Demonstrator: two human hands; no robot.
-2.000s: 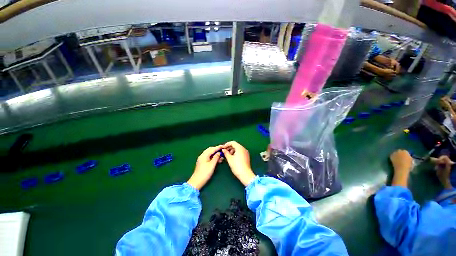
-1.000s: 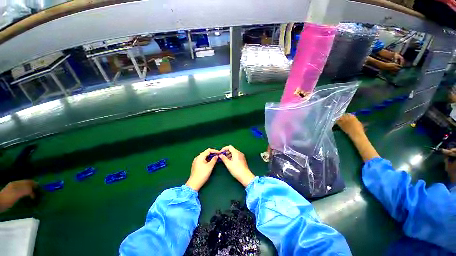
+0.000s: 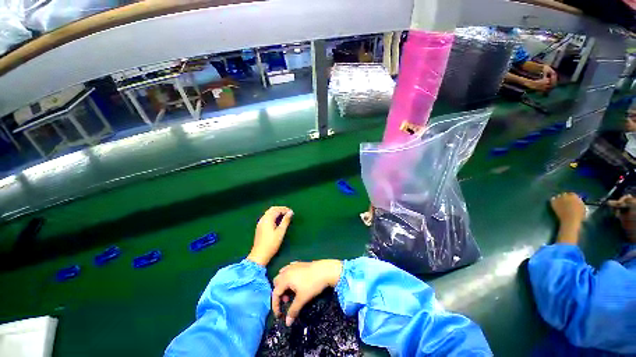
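Note:
My left hand [image 3: 270, 233] is raised over the green surface, with its fingers closed on a small blue circuit board [image 3: 279, 218]; only a dark blue sliver of it shows. My right hand [image 3: 303, 282] is bent inward over the near edge of the pile of black parts [image 3: 317, 328]. Its thumb and fingers are apart and point down at the pile, and no part can be made out in them. The pile lies between my forearms, partly covered by my right hand and sleeve.
Blue boards [image 3: 203, 242] lie in a row at left on the green belt [image 3: 139, 209]; another [image 3: 345, 187] lies beyond my hands. A clear parts bag [image 3: 425, 230] stands at right before a pink-wrapped post [image 3: 418, 84]. A white tray [image 3: 28, 338] is at lower left. A neighbour's hand [image 3: 570, 209] is at right.
My hands have parted. My right hand has moved down and back to the pile, while my left hand stays up with the board. The neighbour's hand has drawn back from behind the bag.

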